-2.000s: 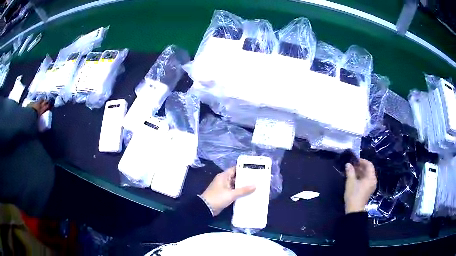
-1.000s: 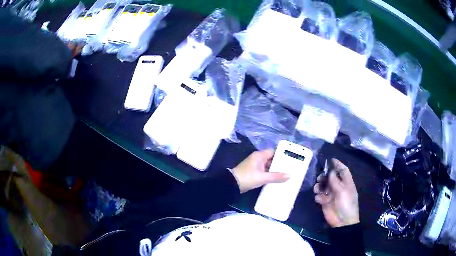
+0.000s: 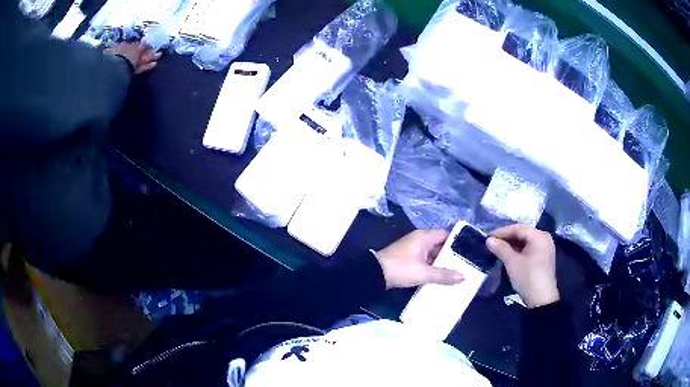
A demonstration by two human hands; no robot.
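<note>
My left hand (image 3: 416,261) holds a white slab device (image 3: 446,293), likely a power bank, by its left edge with the thumb on its white face. A dark glossy film piece (image 3: 472,246) lies over the device's far end. My right hand (image 3: 526,261) pinches the film's right edge between thumb and fingertips. The device's near end reaches down to the white garment at the bottom.
A row of bagged devices (image 3: 545,125) lies at upper right, with a small white pad (image 3: 514,198) before it. Loose devices (image 3: 237,108) lie at left-centre. Dark film pieces (image 3: 624,302) lie at right. Another person's hand (image 3: 136,56) is at upper left.
The view has turned, so the bench items shift and tilt. My right hand has moved in to the device's far end, where dark film now covers the black window. My left hand keeps its hold.
</note>
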